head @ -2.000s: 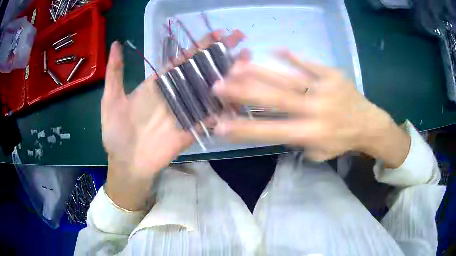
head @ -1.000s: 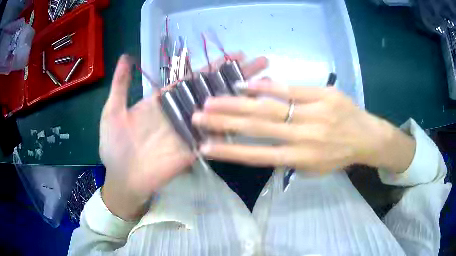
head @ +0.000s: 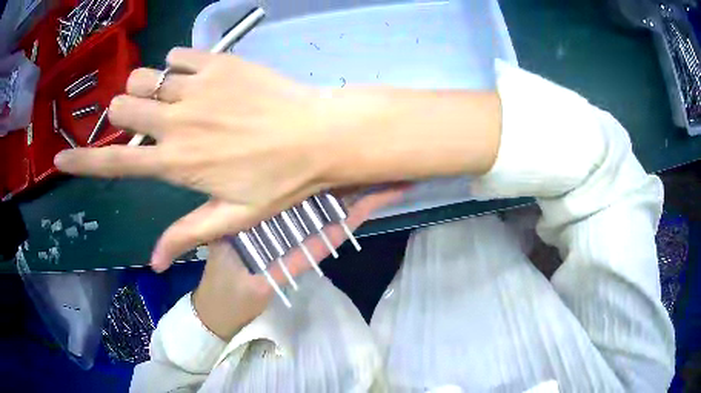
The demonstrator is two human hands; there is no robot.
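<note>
Several coreless motors [head: 292, 229], shiny silver cylinders, lie side by side across my left palm, with thin pale shafts pointing towards me. My left hand [head: 229, 285] is palm up; its thumb and upper palm are hidden. My right hand [head: 223, 130] reaches across above it, palm down, fingers spread to the left, hiding the wire ends of the motors. A slim pen-like tool [head: 244, 29] is tucked under the fingers of my right hand, its two ends showing. The white parts tray [head: 415, 46] lies beyond and beneath my hands.
Red parts bins [head: 127, 57] with loose metal pins stand at left, a small clear bag [head: 19, 92] on them. White scraps [head: 71, 226] lie on the green mat. A clear box [head: 682, 69] of metal parts is at right. A clear hanging bag [head: 65, 307] is at the table edge.
My right hand has swung left from beside the motors to over my left hand, towards the red bins. The motors have moved lower, nearer the table edge; their shafts now show clearly.
</note>
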